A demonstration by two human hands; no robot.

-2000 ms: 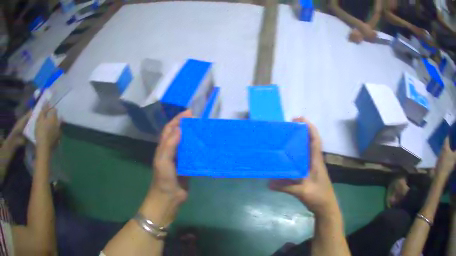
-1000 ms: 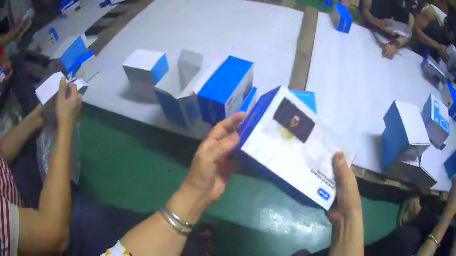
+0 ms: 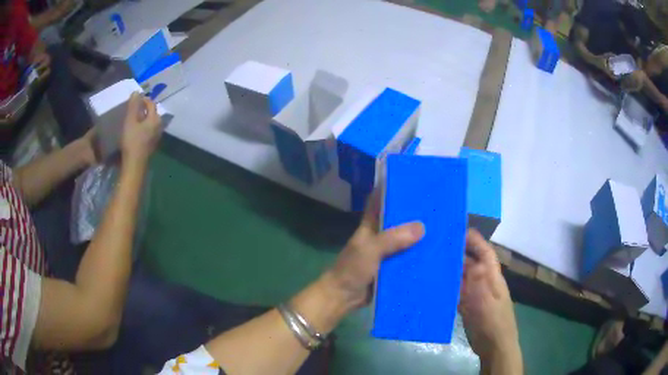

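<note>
A closed carton point(image 3: 423, 282) is held upright above the floor at the table's front edge, its plain blue side facing me. My left hand point(image 3: 366, 256) grips its left side, with the thumb lying across the blue face; the other fingers are hidden behind it. My right hand point(image 3: 487, 293) is at its right edge, with the fingers bent and partly hidden by the carton. I cannot tell how firmly the right hand holds it.
The white table point(image 3: 395, 51) bears an open carton point(image 3: 302, 146), a white-topped carton point(image 3: 258, 86), a blue-topped carton point(image 3: 381, 121), a light-blue carton point(image 3: 483, 183) and several cartons at right. A neighbour's hands point(image 3: 139, 124) hold a white carton at left.
The carton has turned from its printed white face to a plain blue side and now stands upright. My left thumb has come onto its face. The view has shifted left, with more of the left neighbour showing.
</note>
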